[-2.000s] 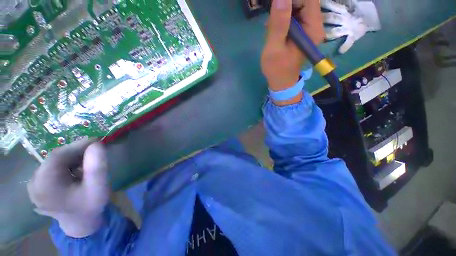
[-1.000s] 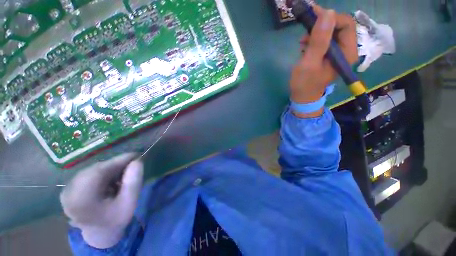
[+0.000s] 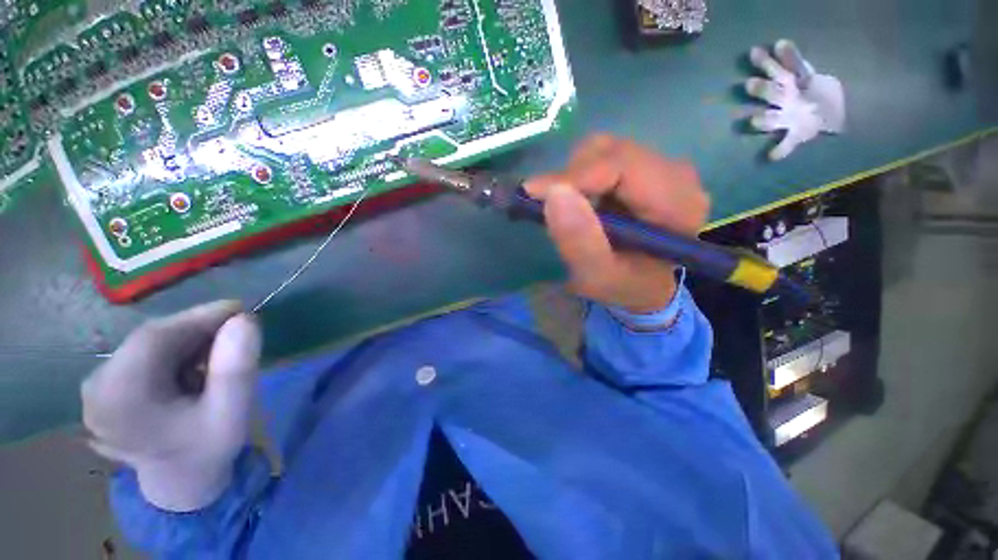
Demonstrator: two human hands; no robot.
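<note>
A large green circuit board with a white border lies at the upper left, over a red carrier that shows along its near edge. My left hand, in a white glove, pinches thin solder wire whose end reaches the board's near edge. My bare right hand holds a soldering iron with a dark blue handle and yellow band. Its tip is at the board's near edge, close to the wire end. I cannot tell if tip and wire touch.
A white glove lies flat on the green mat at the right. A dark tip cleaner box with silvery curly filling is at the top edge. A dark rack of electronic units stands below at the right.
The iron has moved from near the tip cleaner, left and down to the board's near edge. My left hand has moved slightly left and up, still holding the wire. The view has shifted.
</note>
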